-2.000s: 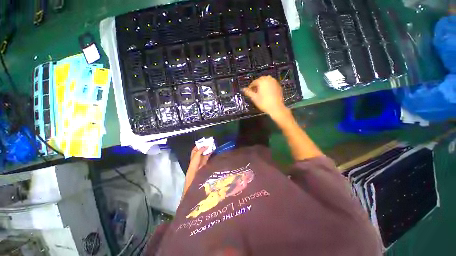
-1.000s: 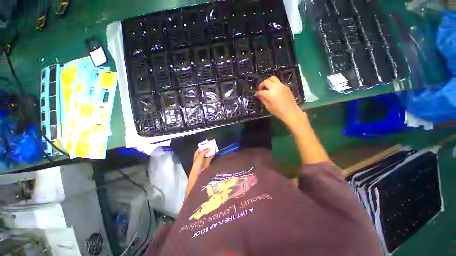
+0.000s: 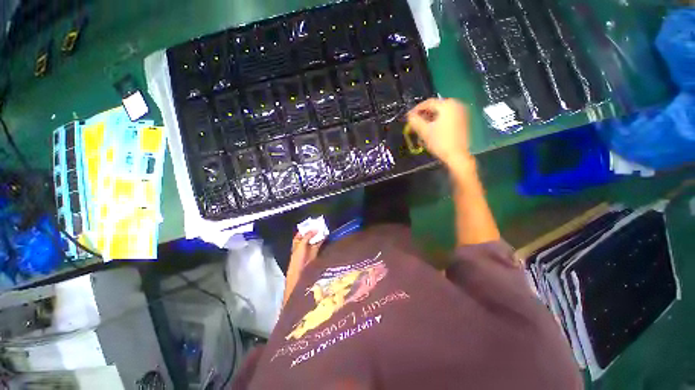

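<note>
A large shiny black blister tray [image 3: 289, 114] with rows of pockets holding dark phone parts, some with tiny yellow dots, lies on the green bench over a pale liner. My left hand [image 3: 306, 242], low in front of my shirt, holds a stack of white pieces [image 3: 312, 228]. My right hand [image 3: 442, 131] is over the tray's near right corner, fingers bent together. A small dark and yellowish item shows at its fingertips. I cannot tell whether the hand holds it or it lies in the pocket.
Yellow, white and light-blue sticker sheets [image 3: 122, 187] lie left of the tray, near a dark phone part [image 3: 134, 105]. A second black tray [image 3: 526, 61] with a white piece [image 3: 501, 115] lies right. Stacked trays [image 3: 625, 289] stand below the bench. A blue sleeve [image 3: 655, 137] shows at right.
The view has shifted slightly. My right hand has moved right to the tray's last near pocket and is a little blurred. My left hand still holds the white stack.
</note>
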